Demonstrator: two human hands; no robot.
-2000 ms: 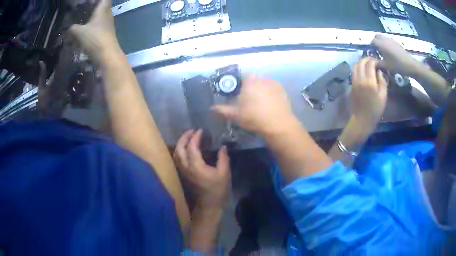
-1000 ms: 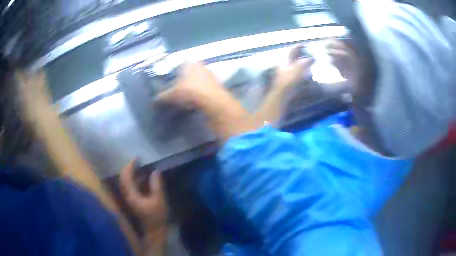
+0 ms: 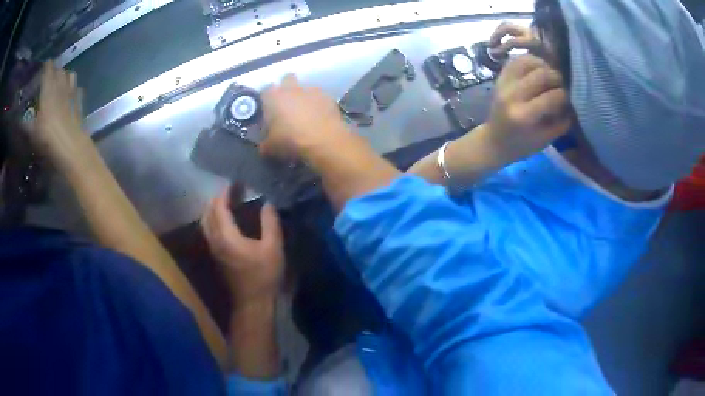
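Note:
A grey plate module (image 3: 226, 158) lies tilted on the metal bench. A round black disc with pale rings (image 3: 243, 107) sits at its upper left corner. My right hand (image 3: 301, 120) lies over the module's upper right part, thumb and fingers curled down; it hides what is beneath it, so any grip cannot be told. My left hand (image 3: 243, 244) is at the bench's front edge, below the module, palm up with thumb and fingers apart and nothing seen in it.
A notched loose bracket plate (image 3: 379, 87) lies right of my right hand. Beyond it is another two-disc module (image 3: 461, 64) by a capped neighbour's hands (image 3: 526, 97). A neighbour's bare arm (image 3: 116, 209) reaches up at left. A module (image 3: 257, 25) lies on the green conveyor behind the rail.
The view has swung right, so the bench things sit further left and the right neighbour's cap shows. My right hand stays over the module's right side; my left hand stays low and open.

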